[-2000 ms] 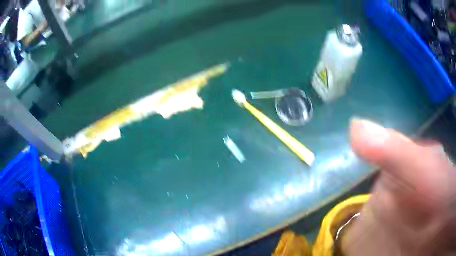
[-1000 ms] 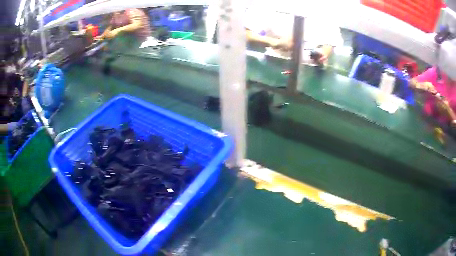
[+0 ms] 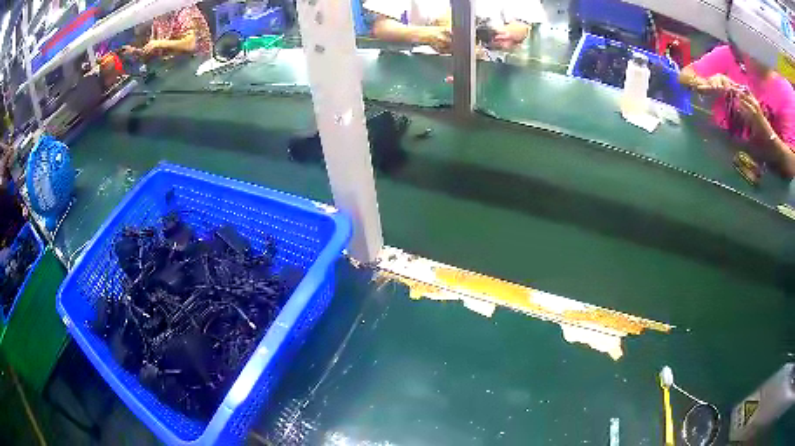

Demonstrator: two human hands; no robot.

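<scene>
A large blue plastic basket (image 3: pixel 336 233) with perforated sides stands at the left, heaped with black power adapters (image 3: pixel 200 305) and cords. The yellow toothbrush (image 3: pixel 668 405) lies on the green bench at the bottom right, white bristle head up the picture, its lower end cut off by the edge. A small round dish (image 3: pixel 701 425) lies beside it. The white bottle (image 3: pixel 767 405) with a yellow warning sign is at the bottom right corner, partly cut off. A small pale strip (image 3: pixel 614 432) lies left of the toothbrush. Neither of my hands is in the picture.
A white metal post (image 3: pixel 342 131) rises beside the basket. Torn yellow and white tape (image 3: pixel 523 300) runs along the bench by the green belt. Black items lie on the belt behind the post. Across it, several people work, one in a pink top (image 3: pixel 758 104). A blue fan-like object (image 3: pixel 50 179) is at left.
The view has swung from the bench top to the left basket and the line opposite, then slightly right and down. The hand seen two seconds ago has left the picture.
</scene>
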